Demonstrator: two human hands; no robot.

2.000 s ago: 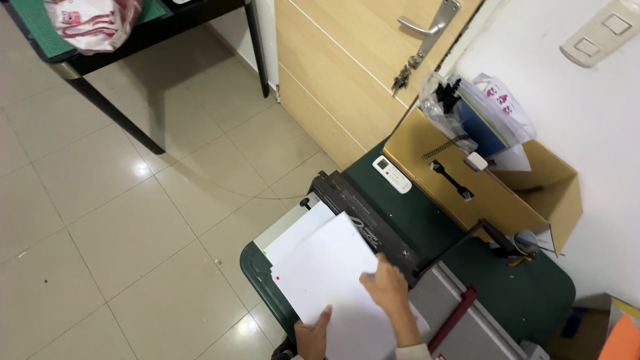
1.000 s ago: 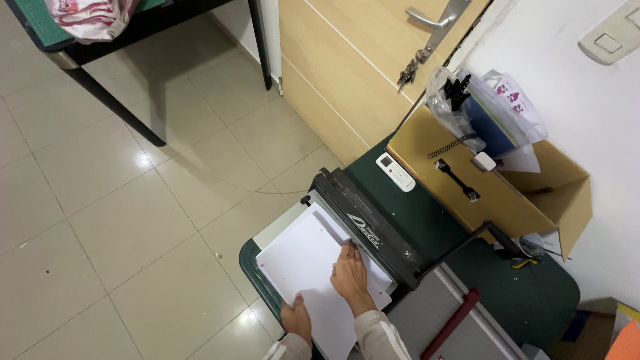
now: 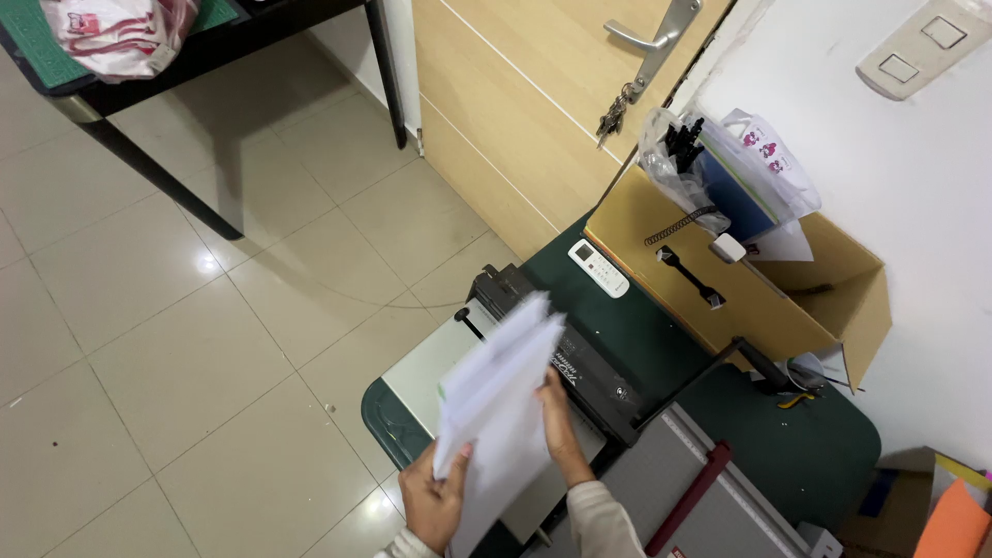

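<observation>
A stack of white paper sheets, partly blurred and split into bunches at its far end, is held up over a black and grey binding punch machine. My left hand grips the stack's left edge, thumb on top. On the opposite edge is my right hand, its fingers closed on the sheets. The machine's black lever extends to the right. Beside the machine lies a grey paper trimmer with a dark red bar.
A dark green table carries the machine, a white remote control and a cardboard box with plastic sleeves and a black coil. Keys hang from the door. Another black-legged table stands at the upper left.
The paper stack, lying flat on the machine one second ago, is now raised and tilted between both hands. My left hand has shifted from the near part of the stack to its left edge.
</observation>
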